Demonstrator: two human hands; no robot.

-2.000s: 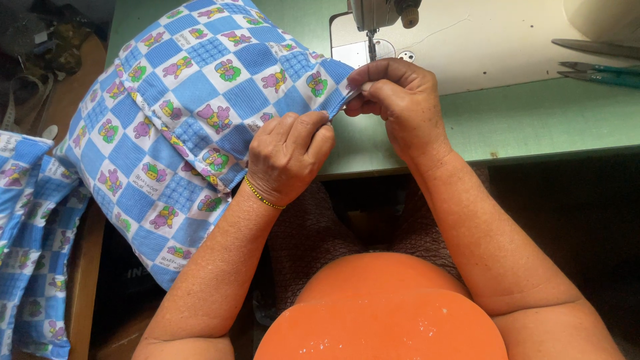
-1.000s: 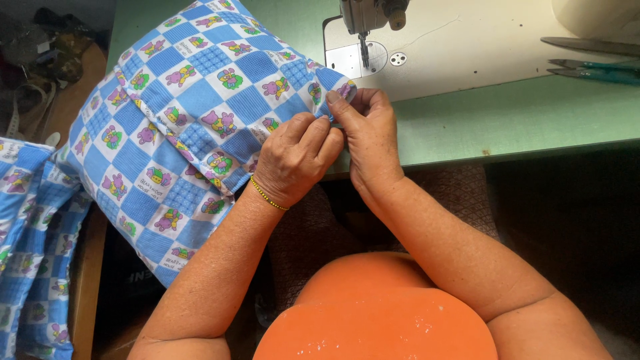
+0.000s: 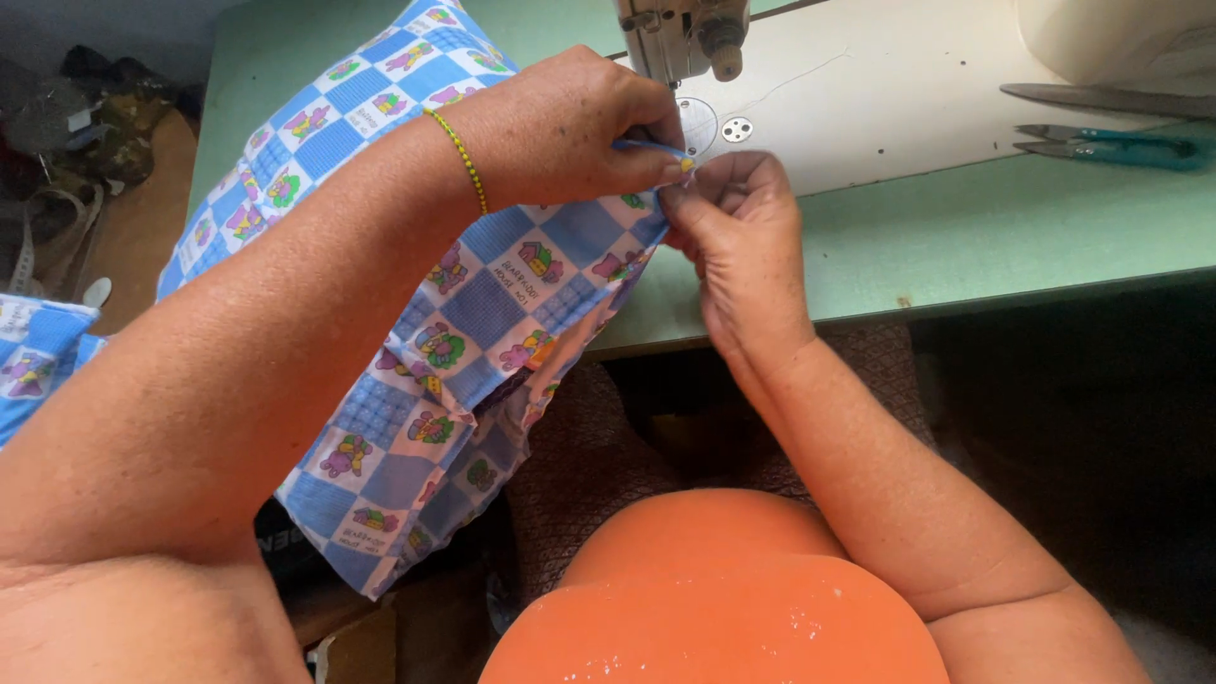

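Note:
A blue-and-white checked cloth cover with printed animals (image 3: 494, 256), puffed out like a cushion, lies across the table's left part and hangs over its front edge. My left hand (image 3: 598, 133), with a beaded bracelet on the wrist, pinches the cover's edge close to the sewing machine's needle area. Just right of it, my right hand (image 3: 741, 209) grips the corner of the same edge between thumb and fingers. The sewing machine head (image 3: 679, 38) stands directly behind both hands. Lower down, the cover's side gapes along an open edge.
Fabric scissors (image 3: 1102, 98) and teal thread snips (image 3: 1111, 147) lie on the right of the machine bed (image 3: 902, 85). The green table (image 3: 950, 256) ends in front of me. More checked cloth (image 3: 38, 361) lies at far left, near a measuring tape (image 3: 27, 252).
My left hand has moved forward and right, toward the needle area. The cover has shifted, and its gaping side now shows. My right hand remains at the cloth's edge.

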